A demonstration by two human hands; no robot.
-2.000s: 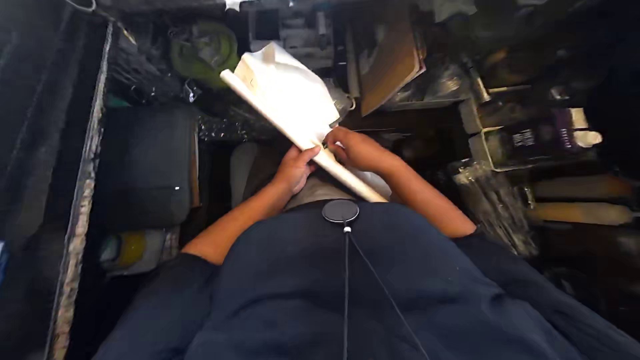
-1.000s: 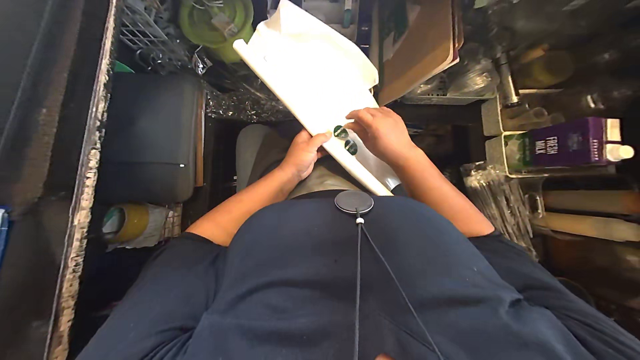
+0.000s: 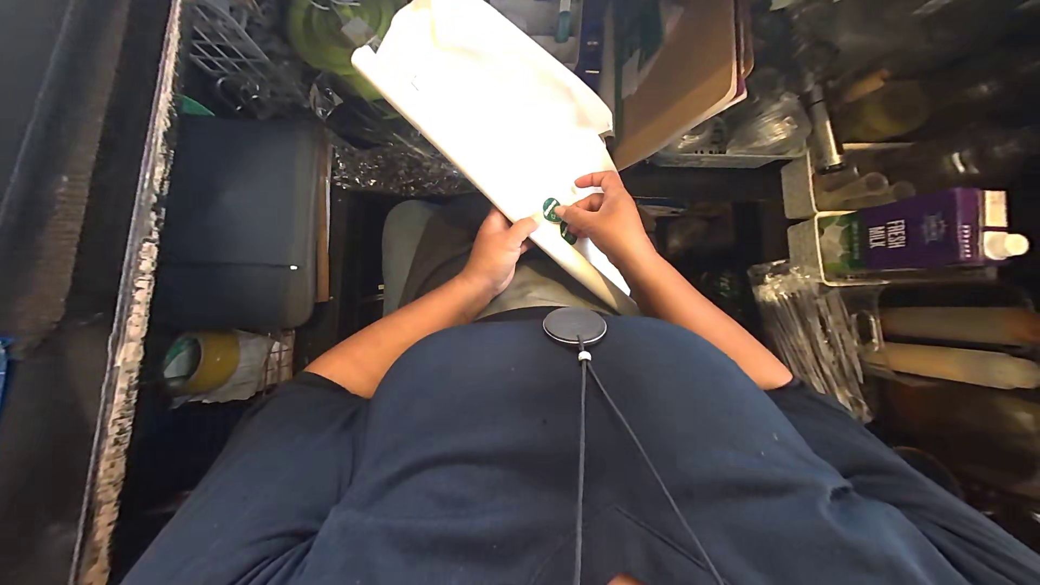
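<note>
A white sheet, overexposed and with a rolled or folded lower-left edge, lies slantwise over my lap. My left hand grips that edge near its lower part, thumb on top. One round green sticker with white writing shows at the fingertips of my right hand, which pinches it just above the sheet. Partly behind those fingers is a second green sticker. Whether either sticker is stuck to the sheet, I cannot tell.
A purple milk carton lies in a white bin at the right, above wrapped utensils. Brown folders stand beyond the sheet. At the left are a dark case and a tape roll.
The green stickers, not discernible two seconds ago, show at my right fingers. My right hand has its fingertips on one of them, while my left hand stays on the sheet's edge.
</note>
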